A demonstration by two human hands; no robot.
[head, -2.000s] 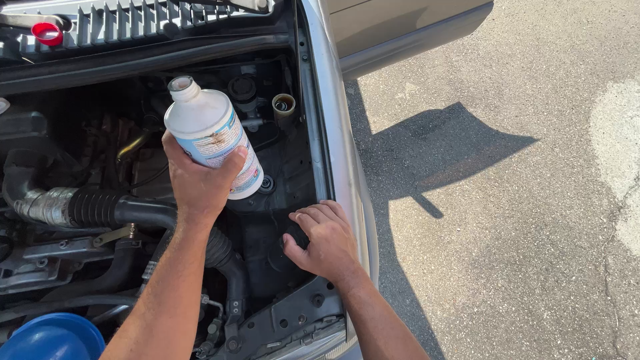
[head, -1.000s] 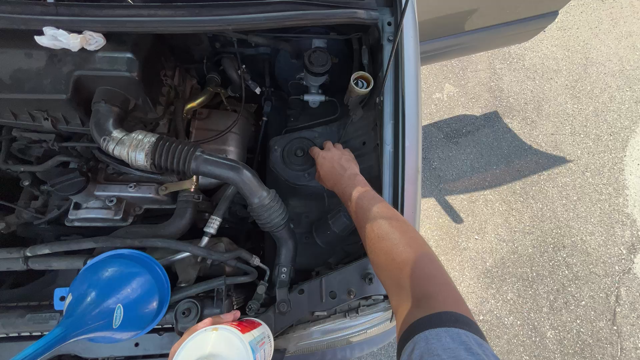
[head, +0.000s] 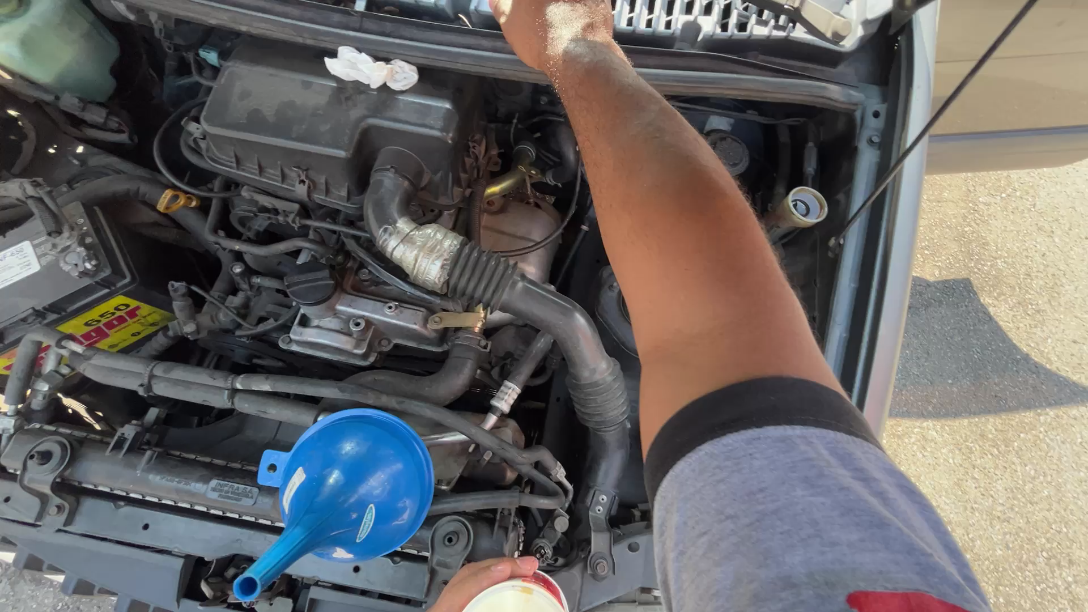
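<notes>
At the bottom edge of the head view, my left hand (head: 484,582) is closed around a white plastic bottle (head: 518,595), of which only one end shows. Over the engine bay my right arm stretches to the cowl grille (head: 654,15) at the top. My right hand (head: 561,30) is cut off by the frame edge, and its fingers are out of sight. A blue plastic funnel (head: 357,484) lies on its side over the radiator's front, spout toward the lower left. A crumpled white tissue (head: 371,68) rests on the black air filter housing (head: 297,127).
Left of the engine sits a car battery (head: 51,280). The black oil filler cap (head: 308,282) is on the valve cover. An uncapped reservoir neck (head: 803,206) stands near the right fender, beside the thin hood prop rod (head: 935,119). A ribbed intake hose (head: 484,276) crosses the middle.
My right hand has moved from the strut mount up to the cowl. My left hand has lowered the bottle from above the bay to the front edge. The view has shifted left.
</notes>
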